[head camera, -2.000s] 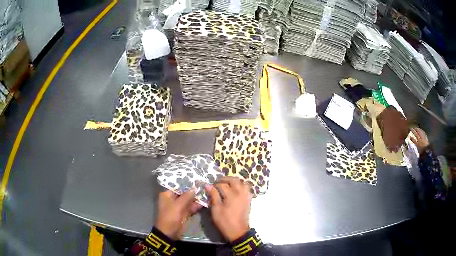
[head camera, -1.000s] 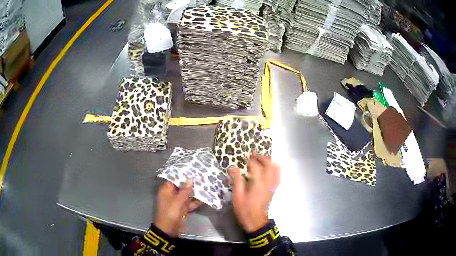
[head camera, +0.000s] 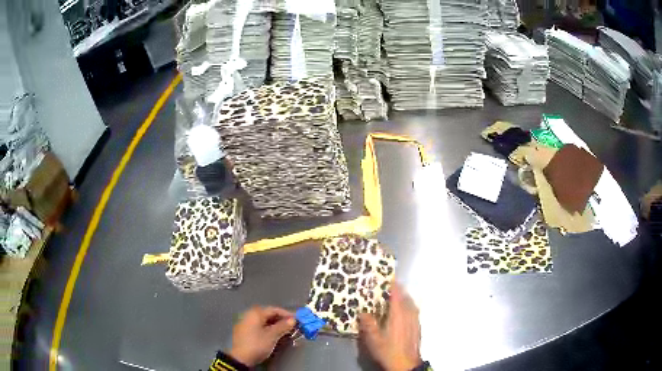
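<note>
A small pile of leopard-print panels (head camera: 353, 279) lies face up on the table in front of me. My left hand (head camera: 263, 335) holds a blue binder clip (head camera: 310, 323) by its wire handle at the pile's lower left corner. Whether the clip bites the panels I cannot tell. My right hand (head camera: 393, 330) rests against the pile's lower right edge, fingers apart, thumb on the panels. A short leopard stack (head camera: 206, 243) stands at the left. A tall leopard stack (head camera: 284, 156) stands behind it.
Yellow-orange tape (head camera: 305, 233) runs in an angular line behind the pile. A loose leopard swatch (head camera: 508, 248), dark fabric (head camera: 490, 204) with a white slip, and brown scraps (head camera: 572, 177) lie at right. Grey-white bundles (head camera: 433, 58) line the back. A white rounded object (head camera: 205, 143) is beside the tall stack.
The grey-white reverse-side bundle is gone from my left hand, which now holds the blue clip. My right hand has moved to the pile's right edge. The view has tilted up.
</note>
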